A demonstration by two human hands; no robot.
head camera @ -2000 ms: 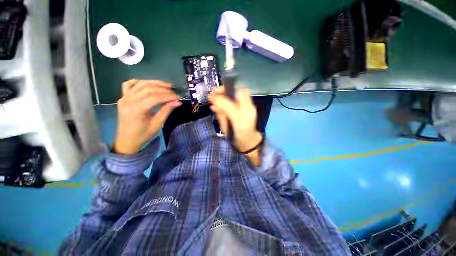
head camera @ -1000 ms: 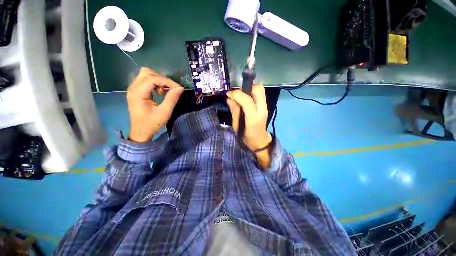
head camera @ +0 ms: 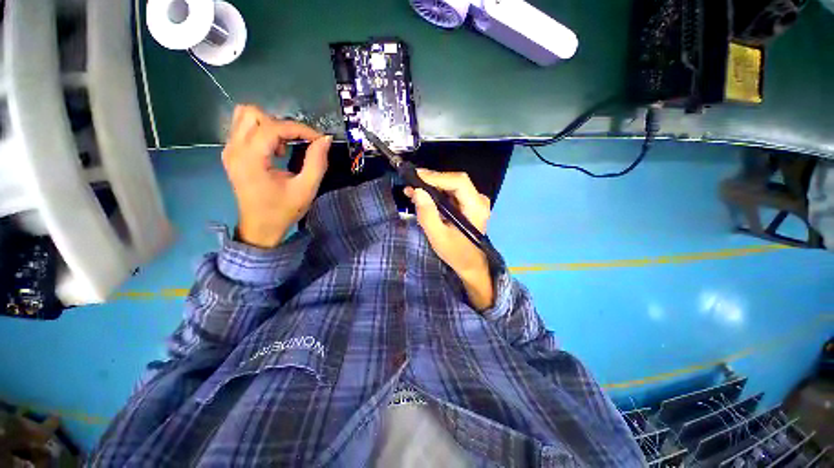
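A dark circuit board (head camera: 384,96) with white and silver parts lies at the bench's front edge. Short red and dark lead wires (head camera: 357,162) hang at its lower left corner. My right hand (head camera: 450,219) grips the black soldering iron (head camera: 445,203), its metal tip over the board's lower left part. My left hand (head camera: 272,172) is left of the board, thumb and forefinger pinched on thin solder wire (head camera: 212,77), which runs from the white solder spool (head camera: 181,20). The wire's end near the fingertips is too fine to make out clearly.
A white-lilac handheld fan (head camera: 526,29) lies behind the board. The black soldering station (head camera: 681,55) with a yellow sponge (head camera: 744,73) is at right, its cord (head camera: 594,172) hanging over the edge. White racks (head camera: 69,155) stand at left, a metal rack (head camera: 713,411) at lower right.
The iron has swung from pointing away from me down to the board, tip now at its lower left part. My left hand stays pinched beside the board. The view has shifted.
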